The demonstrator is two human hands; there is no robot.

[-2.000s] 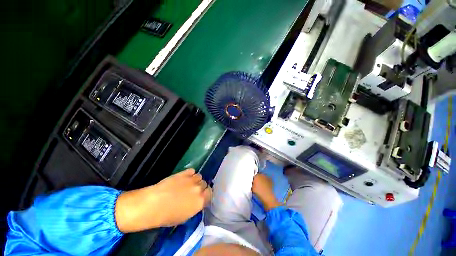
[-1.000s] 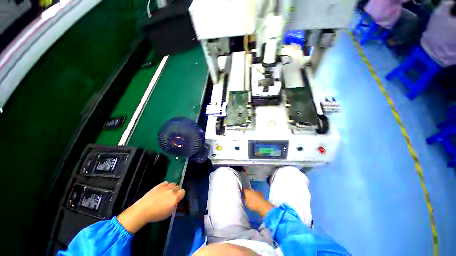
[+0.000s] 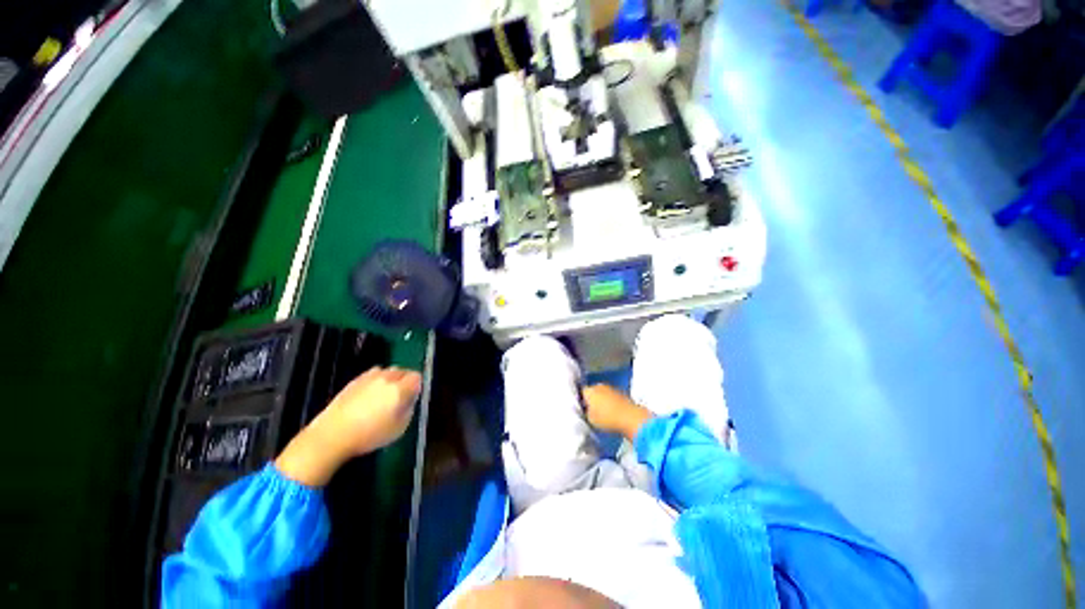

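Observation:
My left hand [image 3: 367,410] rests at the belt's near edge, right of the foam tray, fingers curled, with nothing visible in it. My right hand [image 3: 609,408] lies between my knees, its fingers partly hidden by my leg. The stacked black foam tray [image 3: 300,378] holds two part-assembled phone units, an upper one [image 3: 245,364] and a lower one [image 3: 221,446], with white print showing. The white two-station machine [image 3: 690,283] stands in front, with a left fixture [image 3: 524,208] and a right fixture [image 3: 666,175]; both look greenish, with no phone clearly visible on them.
A desk fan [image 3: 402,286] stands between tray and machine. The green conveyor belt [image 3: 378,179] carries a lone phone [image 3: 252,297] beyond the tray. A black bin [image 3: 339,60] is farther up. Blue stools [image 3: 952,60] and part of a person in pink are at the upper right.
My view has turned and shifted, so the machine sits more to the left and higher than a second ago. My hands stay in nearly the same places. The phones remain in the tray.

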